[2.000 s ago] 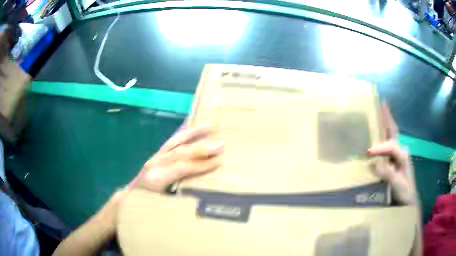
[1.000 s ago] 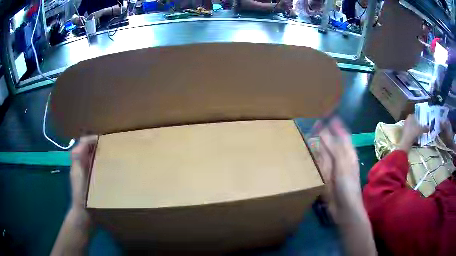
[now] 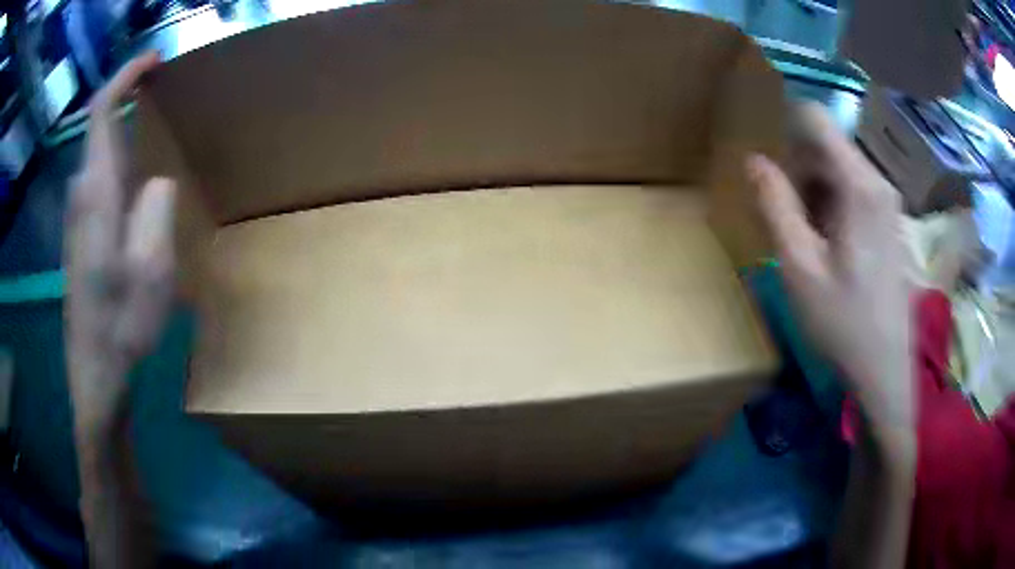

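A brown carton [image 3: 479,300] lies before me, its plain top panel up and its front side in shadow. Its large brown lid [image 3: 445,111] stands up at the far side. Side flaps [image 3: 748,156] at both lid ends point towards me. My left hand [image 3: 125,233] is blurred beside the left flap, fingers up near the lid's corner and thumb apart. My right hand [image 3: 840,239] is blurred at the right flap, with a fingertip over the flap's edge. Blur hides whether it grips the flap.
A dark object [image 3: 774,422] lies on the bench right of the carton. A person's red sleeve [image 3: 963,445] is at the right edge, beside a pale yellowish heap [image 3: 946,250]. Another open carton [image 3: 907,145] stands behind. A green strip [image 3: 31,287] shows at left.
The lid has come more upright and nearer, and its side flaps now show turned towards me. Both hands have moved up from the carton's sides to the lid's ends.
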